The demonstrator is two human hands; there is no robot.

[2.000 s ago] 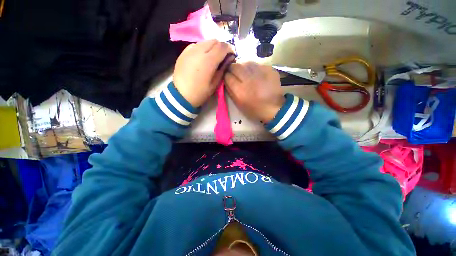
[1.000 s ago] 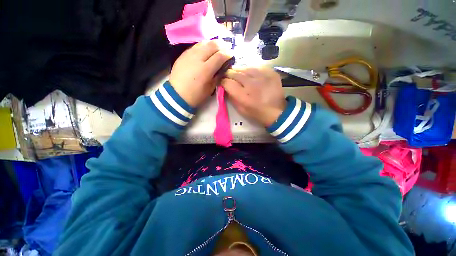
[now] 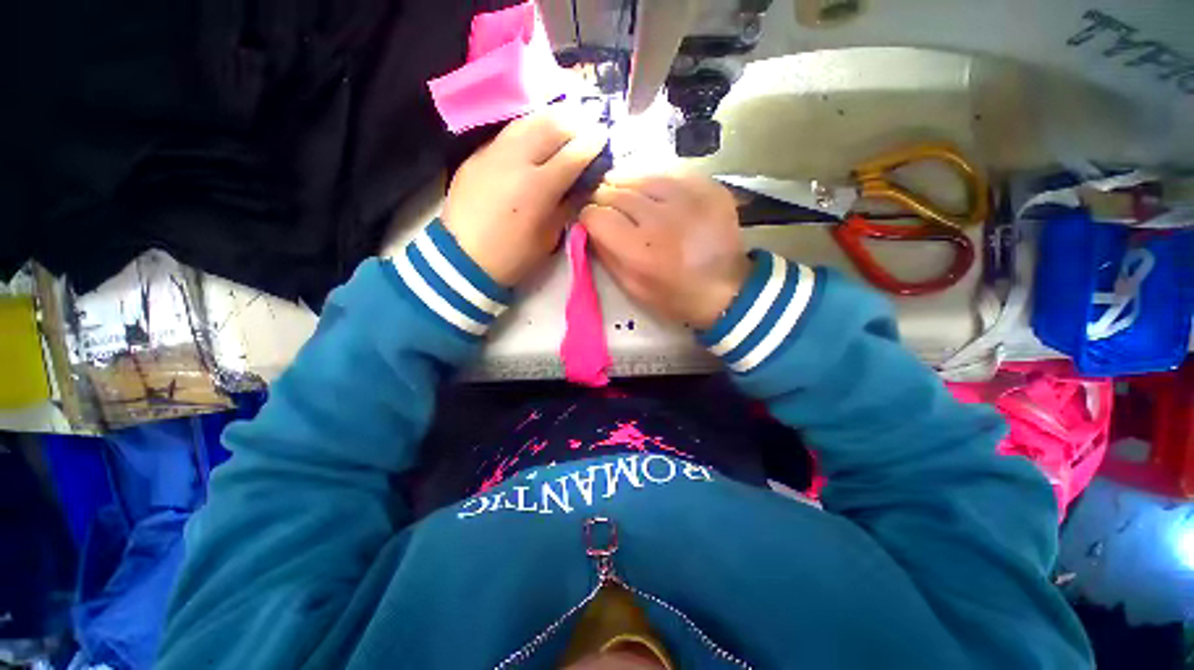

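Note:
My left hand (image 3: pixel 517 196) and my right hand (image 3: pixel 670 246) meet just in front of the lit presser foot (image 3: pixel 605 111), fingertips pinching cloth at its near side. The pink strip (image 3: pixel 585 321) hangs from between my hands toward the table's front edge. More of the pink strip (image 3: pixel 498 72) lies folded beyond my left hand, left of the needle area. A small dark bit of the black garment piece (image 3: pixel 592 177) shows between my fingers. The needle is lost in the lamp glare.
The black garment heap (image 3: pixel 197 131) covers the left. Scissors (image 3: pixel 917 216) lie right of my right hand, blades toward the needle. The sewing machine body (image 3: pixel 1021 79) is top right. A blue bundle (image 3: pixel 1113 295) and pink strip bundle (image 3: pixel 1048 425) are at right; a yellow block (image 3: pixel 20 351) is far left.
The pink strip beyond my left hand has shifted a little left and tilted. My hands have stayed near the presser foot, with only slight finger movement.

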